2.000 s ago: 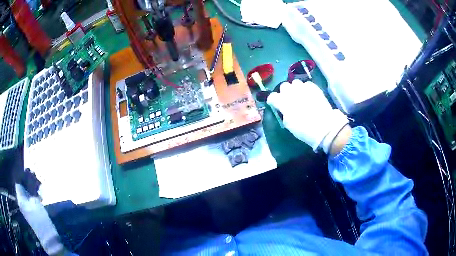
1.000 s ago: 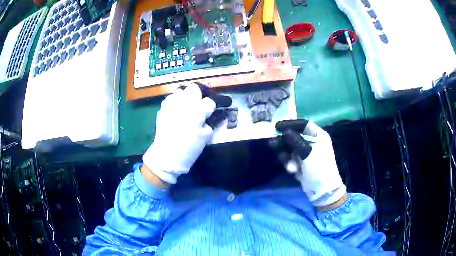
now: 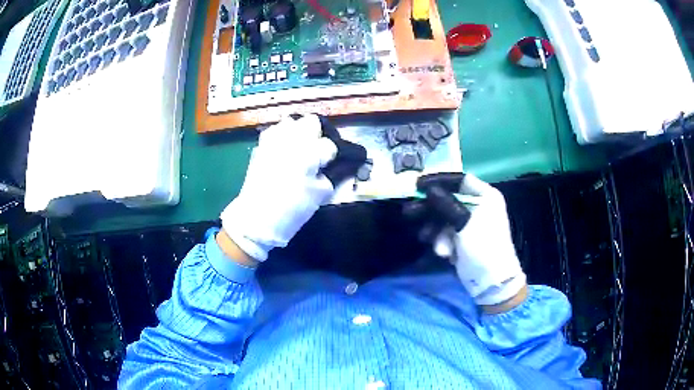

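My left hand point(image 3: 293, 175), in a white glove with black fingertips, pinches a small dark grey core point(image 3: 363, 171) above the white paper point(image 3: 450, 167). My right hand point(image 3: 468, 228), partly blurred, holds a thin pale green applicator stick point(image 3: 466, 198), mostly hidden by its fingers, to the right of the left hand. Several loose dark cores point(image 3: 409, 159) lie on the paper between and beyond the hands. A green circuit board point(image 3: 289, 90) sits in the silver-white frame point(image 3: 304, 102) behind the paper.
The orange fixture base point(image 3: 437, 95) is behind the paper. Two red-rimmed pots point(image 3: 469, 38) point(image 3: 531, 52) stand to its right. A white tray with dark pieces point(image 3: 110, 137) is at left, another white tray point(image 3: 631, 84) at right. A yellow-handled tool point(image 3: 421, 11) shows at the top.
My right hand has come from the red pots to the paper's front edge with the stick. My left hand has come in and holds a core. The view has shifted down toward the bench edge.
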